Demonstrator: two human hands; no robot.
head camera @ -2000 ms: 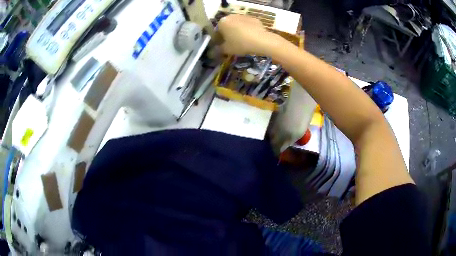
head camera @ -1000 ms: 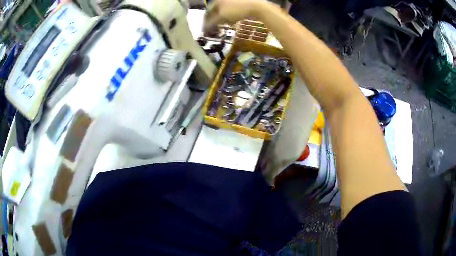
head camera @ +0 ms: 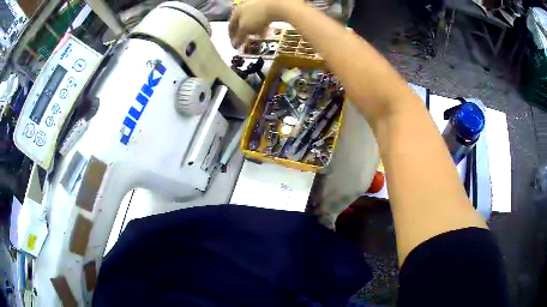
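My right hand [head camera: 252,23] is at the top edge of the picture, beyond the yellow tray, fingers curled downward. Whether it holds something small cannot be told. My bare right forearm reaches up from a black sleeve at the lower right. My left hand is not visible. Dark navy cloth [head camera: 234,258] lies in a broad heap in front of me, over the table's front. The white JUKI sewing machine [head camera: 159,114] stands on the left, with a white ribbed knob [head camera: 193,96] on it. The cloth hides the sewing area.
The yellow tray [head camera: 282,163], full of small metal parts, stands right of the machine. A cream control panel [head camera: 55,99] is at upper left. A blue-capped bottle [head camera: 466,127] stands on a white surface at right. A red round object [head camera: 376,182] is near the tray's right side.
My right hand has moved from close behind the machine's knob to farther back, beyond the tray. The camera view has shifted, so more of the tray and control panel shows.
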